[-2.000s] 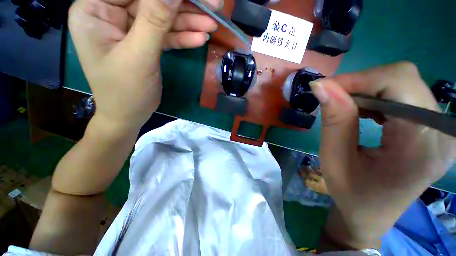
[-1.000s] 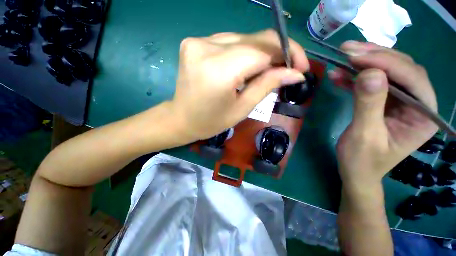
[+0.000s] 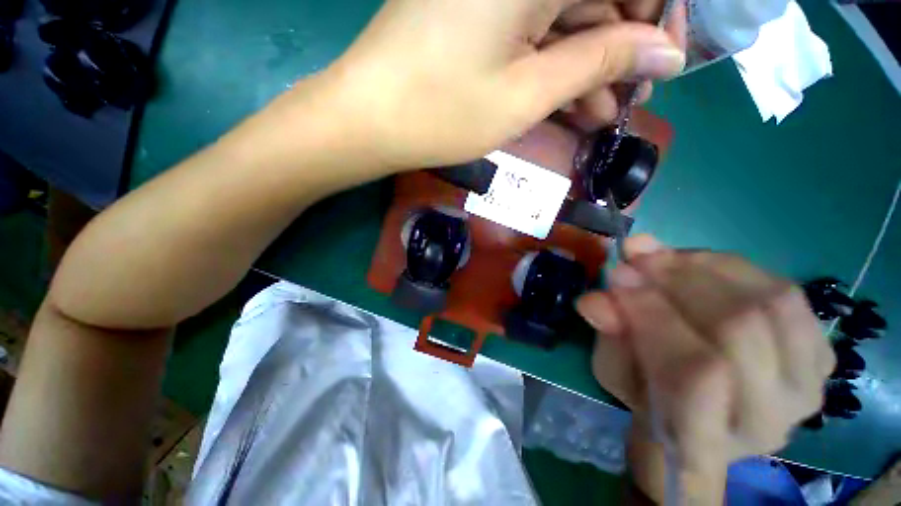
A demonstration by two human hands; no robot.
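The red-brown fixture (image 3: 484, 262) lies on the bench with a white label (image 3: 519, 194) in its middle. Black C shells sit on it; one is at the far right corner (image 3: 622, 168), two are near the loop handle. My left hand (image 3: 553, 69) is over the far side of the fixture and grips a thin dark rod (image 3: 626, 111), its lower end at the far right shell. My right hand (image 3: 701, 346) is right of the fixture and grips tweezers (image 3: 616, 222), their tips at the same shell. The fourth place is hidden under my left hand.
Black shells lie on a dark mat (image 3: 74, 148) at far left and in a group at right (image 3: 845, 346). A white bottle (image 3: 726, 30) and crumpled tissue (image 3: 785, 64) are at the far right. Clear plastic (image 3: 578, 425) shows below the bench edge.
My left hand has moved from the near left to over the fixture's far side with its rod. My right hand left the near right shell, and its tweezers now reach the far right shell.
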